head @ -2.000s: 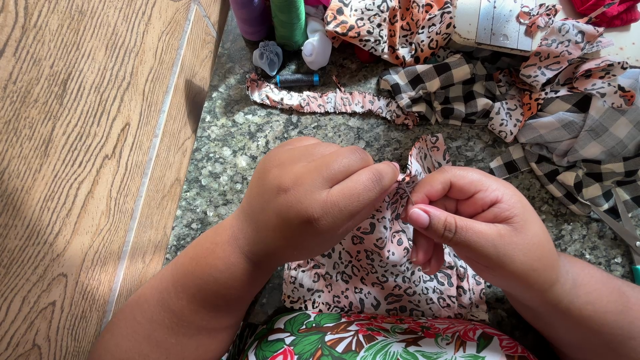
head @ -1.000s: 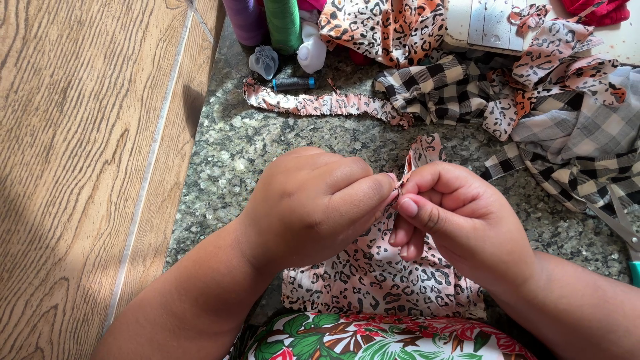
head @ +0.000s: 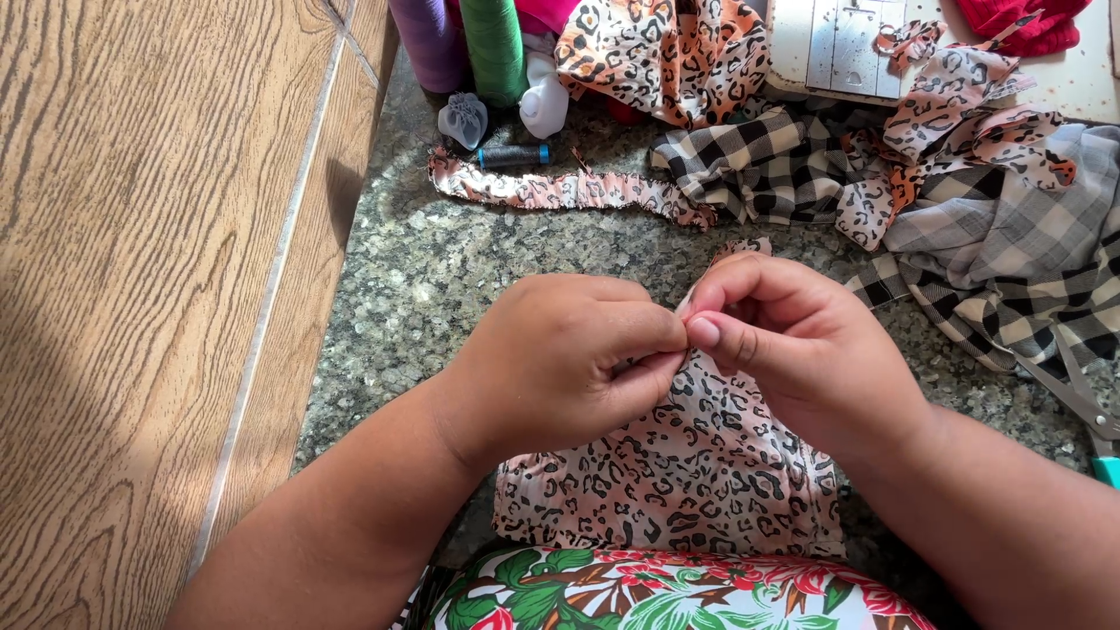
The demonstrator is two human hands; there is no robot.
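Note:
Leopard-print fabric (head: pixel 665 481) in pink and black lies on the granite surface below and between my hands, its top narrowing up to my fingertips. My left hand (head: pixel 569 359) is closed, with thumb and forefinger pinching at the fabric's upper part. My right hand (head: pixel 787 341) meets it there, thumb and forefinger pinched together at the same spot. What exactly lies between the fingertips is too small to tell. A bit of the fabric shows above the right hand. Beyond the hands, a gathered leopard-print strip (head: pixel 569 189) lies beside a small dark thread spool (head: pixel 514 156).
Purple (head: pixel 429 44) and green thread cones (head: pixel 493 52) stand at the back left. Black-and-white checked fabric (head: pixel 761 162) spreads to the right, with scissors (head: pixel 1081 398) by its edge. A sewing machine's bed (head: pixel 792 57) is at the back. The granite counter (head: pixel 394 297) borders wood-look tiles (head: pixel 157 262).
My right hand's fingers were apart from the left hand's two seconds ago; the fingertips of both hands now meet at the fabric.

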